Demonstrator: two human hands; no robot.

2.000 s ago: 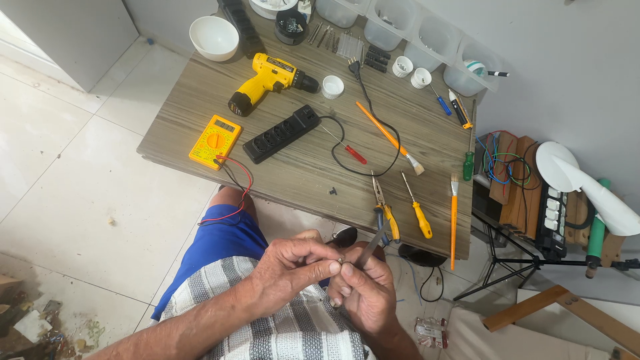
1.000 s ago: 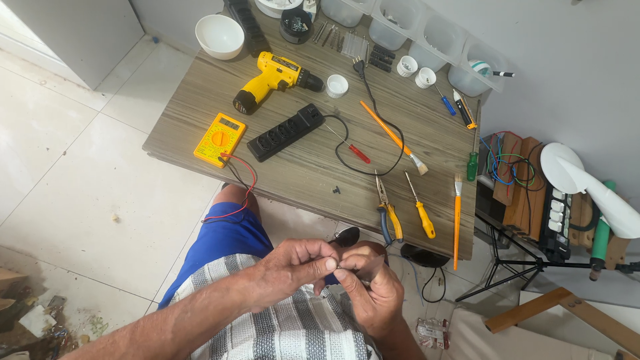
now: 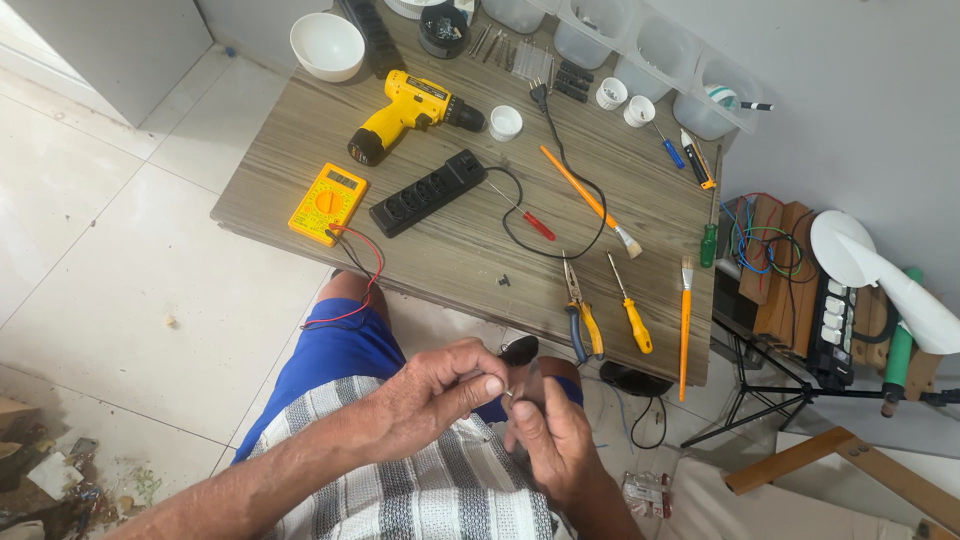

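Above my lap, my left hand [image 3: 461, 382] pinches a small metal piece [image 3: 511, 392] between thumb and forefinger; its exact kind is too small to tell. My right hand [image 3: 551, 435] is close against it, shut on a thin, flat strip [image 3: 534, 386] that points upward and looks blurred. Just beyond, at the table's near edge, lie combination-handled long-nose pliers [image 3: 582, 322] and a yellow-handled screwdriver [image 3: 637, 326]. A tiny dark part [image 3: 504, 280] rests on the wooden table [image 3: 450, 262]. Farther back are a black power strip [image 3: 429, 193] and a red-handled screwdriver [image 3: 538, 225].
A yellow multimeter [image 3: 328, 204] with leads hanging over the edge and a cordless drill [image 3: 409, 112] are on the left. Brushes [image 3: 685, 330], small white cups [image 3: 505, 123] and clear bins [image 3: 664, 56] also occupy the table. A black tripod stand [image 3: 780, 390] is at the right.
The flat strip showed in my right hand two seconds ago, was hardly visible one second ago, and shows upright now. My hands stay together over my lap.
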